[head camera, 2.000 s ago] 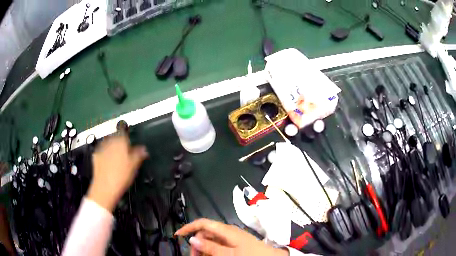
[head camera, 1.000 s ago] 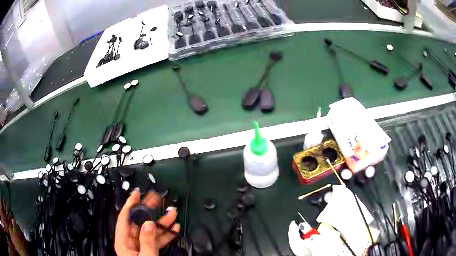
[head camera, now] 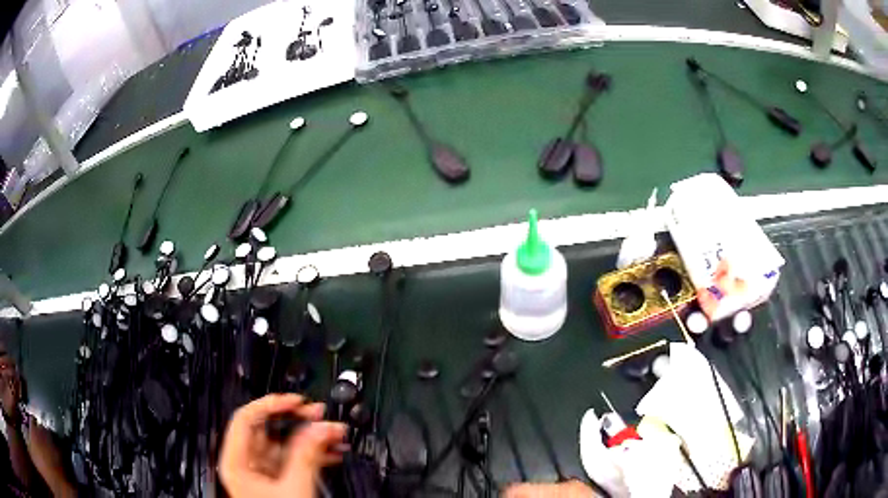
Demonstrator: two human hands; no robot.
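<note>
My left hand [head camera: 277, 449] is at the lower left with its fingers curled around a small dark part, which looks like the end of a black stemmed unit; the fingers hide most of it. A round head [head camera: 344, 389] shows just above the fingertips; I cannot tell whether it belongs to the held part. My right hand [head camera: 550, 489] is cut off by the bottom edge, and only a strip of it shows. Many stemmed units with white round heads [head camera: 169, 333] are piled left of my left hand. A few more dark units [head camera: 502, 363] lie between my hands.
A green-nozzled bottle [head camera: 534, 292], a two-hole tin [head camera: 645, 294] and a white carton [head camera: 725, 248] stand by the pale rail [head camera: 438, 250]. Crumpled white tissue [head camera: 693, 409] and a red-handled tool [head camera: 804, 462] lie right. Units lie on the green belt [head camera: 506, 209]. Another person's arm [head camera: 47, 457] shows far left.
The camera view has shifted, and my left hand has turned with its fingers curled in more. My right hand, out of view a second ago, shows at the bottom edge. Two belt units have their heads further apart.
</note>
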